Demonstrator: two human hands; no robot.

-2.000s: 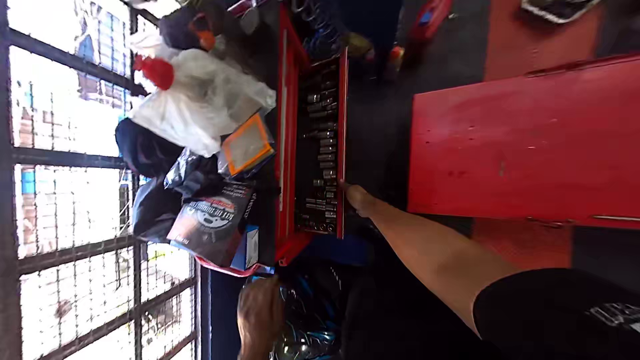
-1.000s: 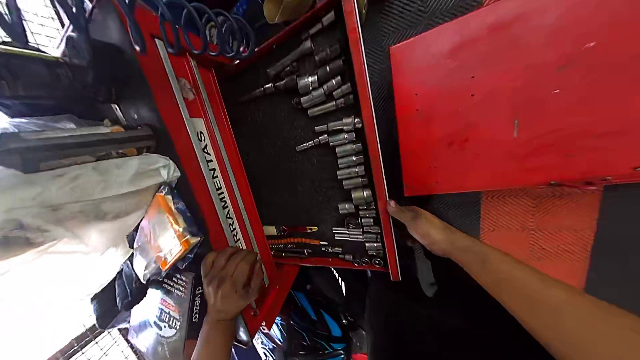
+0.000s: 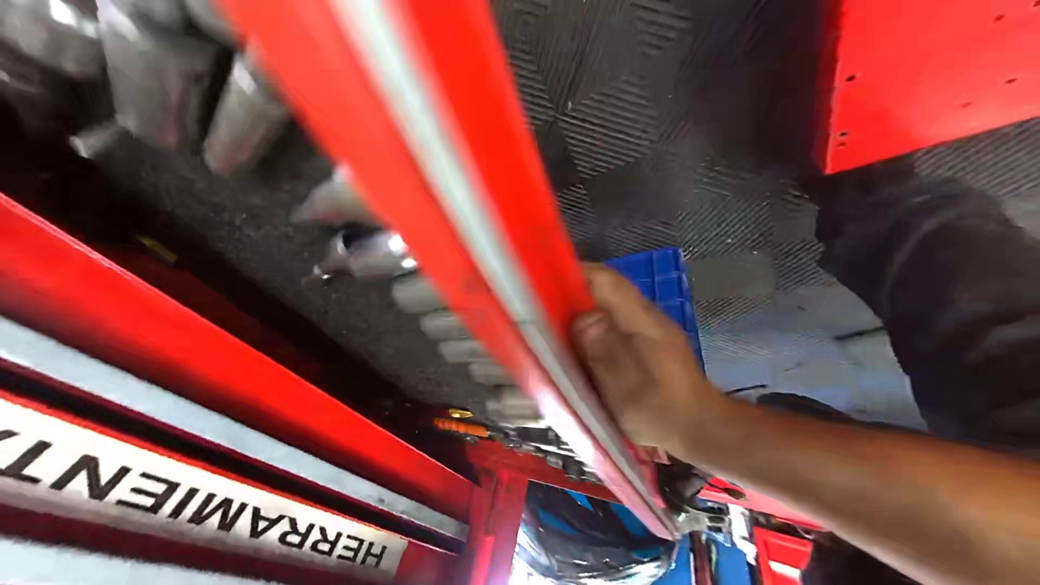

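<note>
My right hand (image 3: 638, 357) is on the outer front of a red metal drawer (image 3: 455, 187), its fingers at the front edge. Metal sockets (image 3: 244, 114) lie in a row on the drawer's dark liner, close behind that front, blurred at the upper left. An orange-handled tool (image 3: 461, 426) lies at the drawer's far end. The red tool chest body (image 3: 203, 349) runs along the lower left, with a white lettered strip (image 3: 187, 504) on it. My left hand is not in view.
A blue plastic crate (image 3: 662, 284) stands on the patterned dark floor beyond my hand. A red metal panel (image 3: 934, 73) is at the upper right, and a dark-clothed leg (image 3: 959, 301) below it. Plastic-wrapped blue items (image 3: 585, 536) are at the bottom.
The drawer was pulled further out between the two earlier frames. My left hand, on the chest's edge one second ago, has left the view. The view has moved much closer to the drawer.
</note>
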